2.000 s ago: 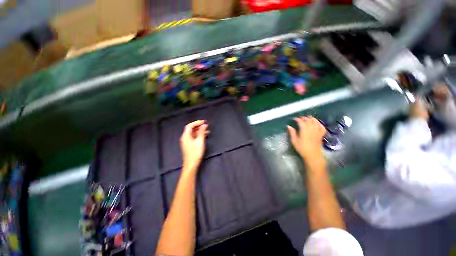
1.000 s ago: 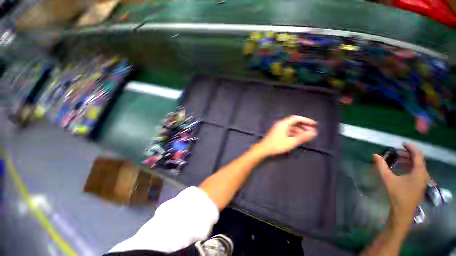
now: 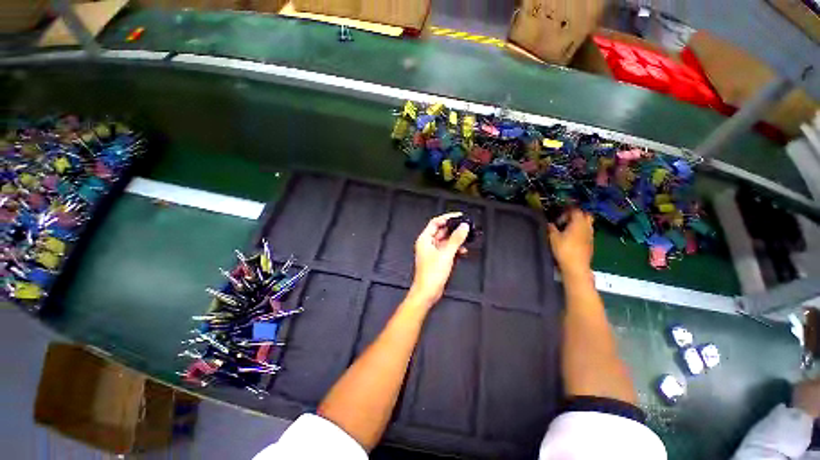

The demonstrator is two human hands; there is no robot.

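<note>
My left hand [image 3: 435, 258] is over the upper middle of the black compartment tray [image 3: 342, 328] and holds a small dark housing [image 3: 459, 225] between thumb and fingers. My right hand [image 3: 573, 244] is at the near edge of the loose clip pile [image 3: 575, 171], beyond the tray's far right corner. Its fingertips are bent at the clips; whether they grip one is hidden. Clipped units [image 3: 247, 319] stand packed at the tray's left end with silver handles sticking up.
Several white-faced housings [image 3: 691, 360] lie on the green bench at right. A filled tray of coloured clips [image 3: 58, 198] is at far left. A cardboard box [image 3: 90, 395] is below the bench edge. Another person's sleeve [image 3: 780, 437] shows at lower right, near a metal post [image 3: 746, 112].
The view has swung back right from one second ago. My left hand now holds a dark housing. My right hand has moved from the bench area at right to the clip pile.
</note>
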